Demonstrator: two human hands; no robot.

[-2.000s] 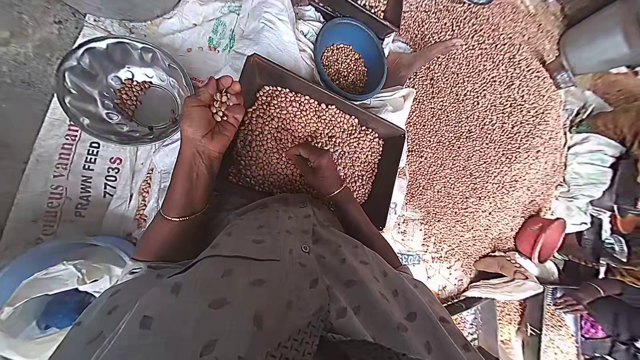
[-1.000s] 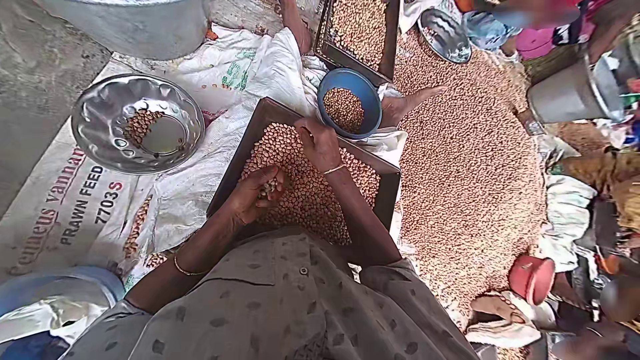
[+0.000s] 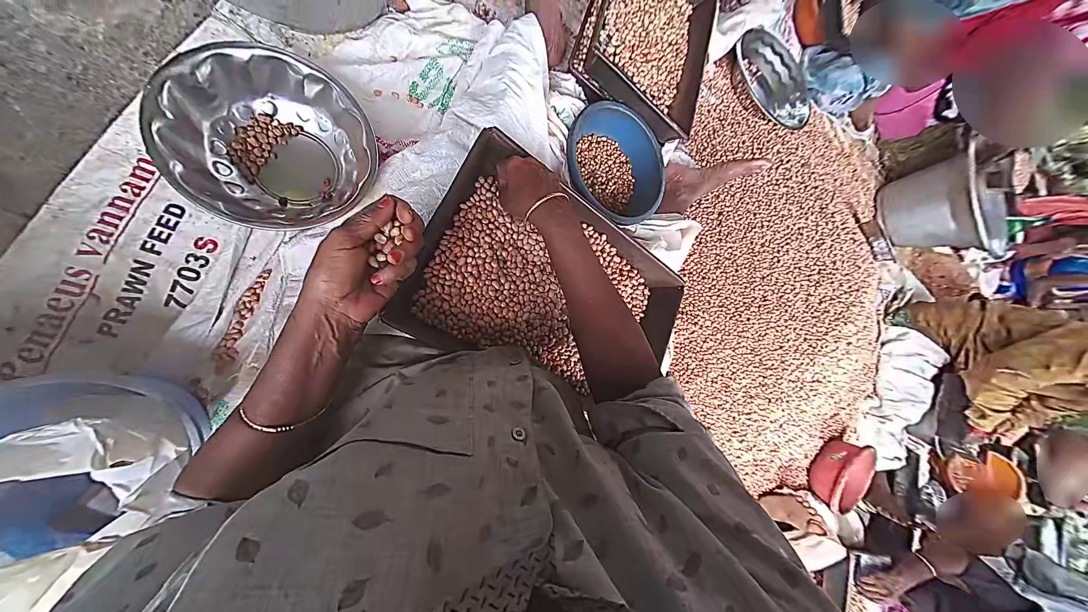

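My left hand (image 3: 365, 255) is turned palm up beside the left edge of a dark rectangular tray (image 3: 663, 310), its fingers curled around several pale nuts or seeds (image 3: 391, 238). Reddish-brown nuts or seeds (image 3: 510, 272) fill much of the tray. Over its upper corner is my right hand (image 3: 525, 187), back up and fingers bent down at the nuts; whether it pinches any is hidden. A blue bowl (image 3: 654, 161) part full of nuts stands just right of the tray. Left of the tray, a fluted steel bowl (image 3: 340, 102) holds a small heap of nuts.
A large heap of nuts (image 3: 782, 297) spreads to the right, with a foot (image 3: 718, 174) at its edge. Printed white sacks (image 3: 127, 280) lie under the steel bowl. Another filled tray (image 3: 697, 85), a metal bucket (image 3: 926, 204) and a red bowl (image 3: 841, 476) stand around. Co-workers sit at the right.
My left hand has moved from over the tray to its left side, still holding nuts. My right hand has stayed near the tray's upper corner since a second ago; earlier it was over the middle.
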